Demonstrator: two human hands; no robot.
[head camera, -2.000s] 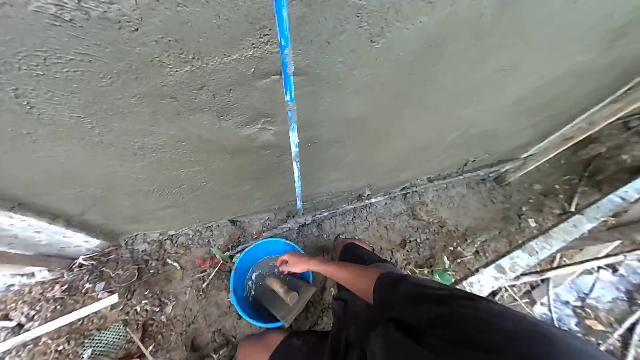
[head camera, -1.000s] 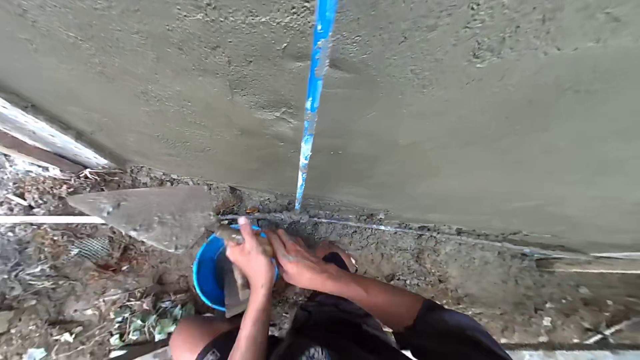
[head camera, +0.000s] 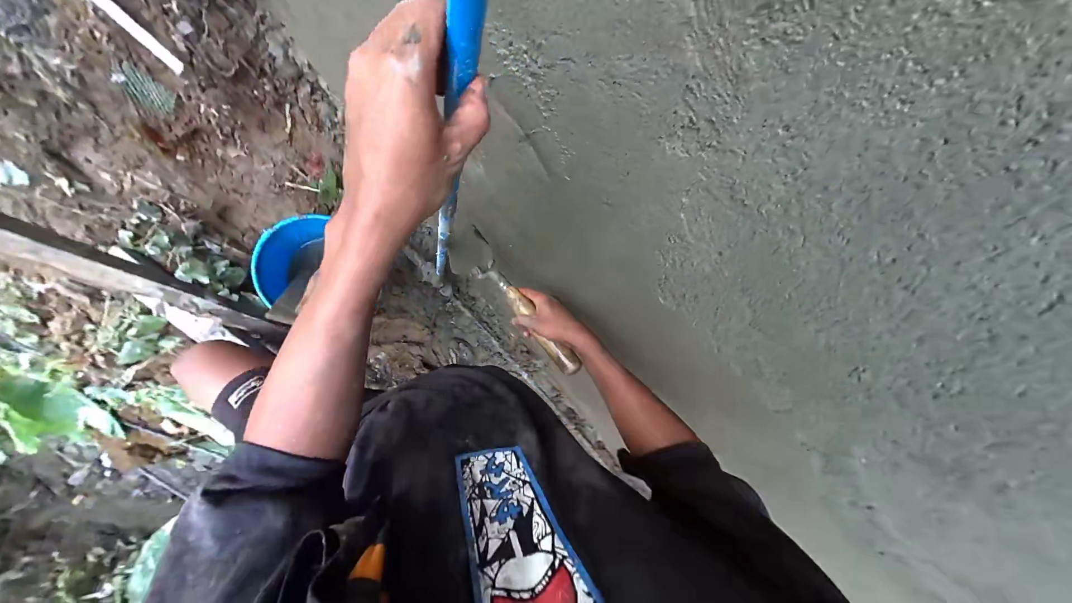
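Observation:
My left hand (head camera: 402, 126) grips the upper part of a blue pipe (head camera: 463, 50), thumb on its near side. The pipe runs down along the wet cement wall (head camera: 754, 251), its lower end smeared with cement. My right hand (head camera: 548, 320) is closed around the wooden handle of a trowel (head camera: 536, 322), low beside the wall and right of the pipe's foot. The trowel's blade points toward the pipe and shows only as a thin edge. Behind my left forearm stands a blue bucket (head camera: 285, 251), partly hidden, with a flat grey tool (head camera: 295, 297) in it.
A wooden board (head camera: 126, 272) lies across the ground at the left, among leaves (head camera: 50, 402) and debris. A white strip (head camera: 138, 33) and a piece of green mesh (head camera: 146, 88) lie at the upper left. My knee (head camera: 209, 368) is beside the bucket.
Both hands have left the bucket. My left hand has taken hold of the blue pipe, and my right hand is now low by the wall with the trowel. The view has turned strongly.

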